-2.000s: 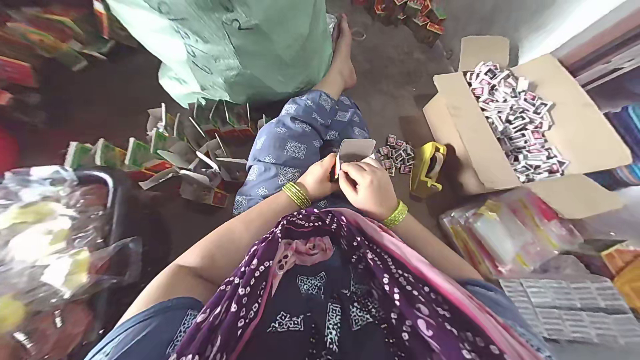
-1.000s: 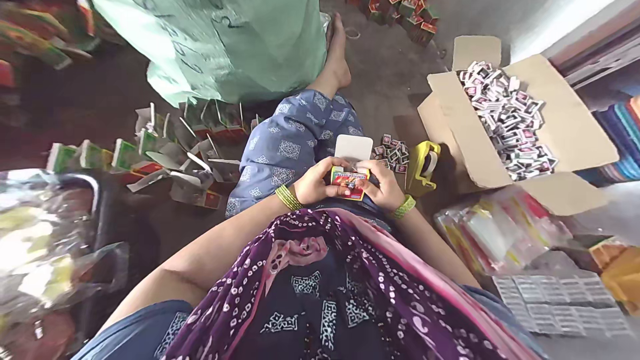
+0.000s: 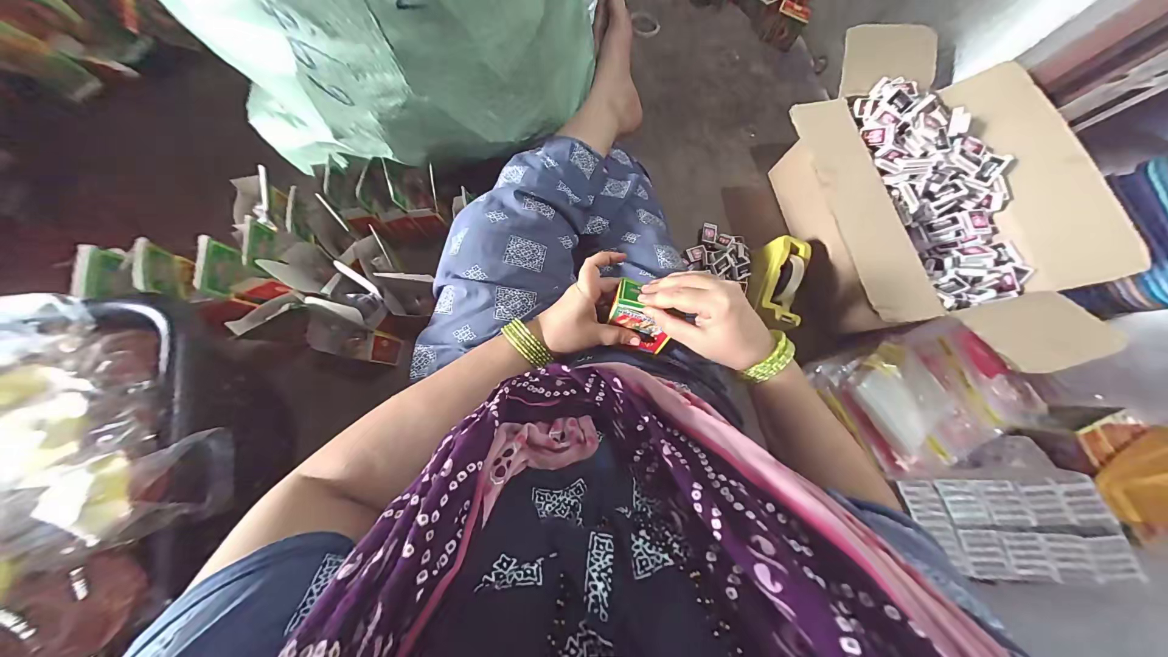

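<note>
A small green, red and yellow printed carton (image 3: 636, 317) is held between my two hands above my lap. My left hand (image 3: 584, 310) grips its left side, thumb at the lower edge and index finger raised. Across its top and right side lie the fingers of my right hand (image 3: 710, 319). The lid's white inside does not show now. Just beyond my right hand, on the floor, is a small pile of matchbox-like packets (image 3: 719, 254), with a yellow tape dispenser (image 3: 781, 279) beside it.
An open cardboard box (image 3: 826, 214) of similar small packets stands at the right. Below it lie plastic-wrapped packs (image 3: 922, 392) and a white sectioned sheet (image 3: 1022, 529). Open-lidded cartons (image 3: 338, 292) stand at the left, near a black tub (image 3: 164, 356) of plastic bags. A green sack (image 3: 411, 82) is ahead.
The carton's white flap stood up one second ago and is now folded down. My right hand has moved over the carton's top.
</note>
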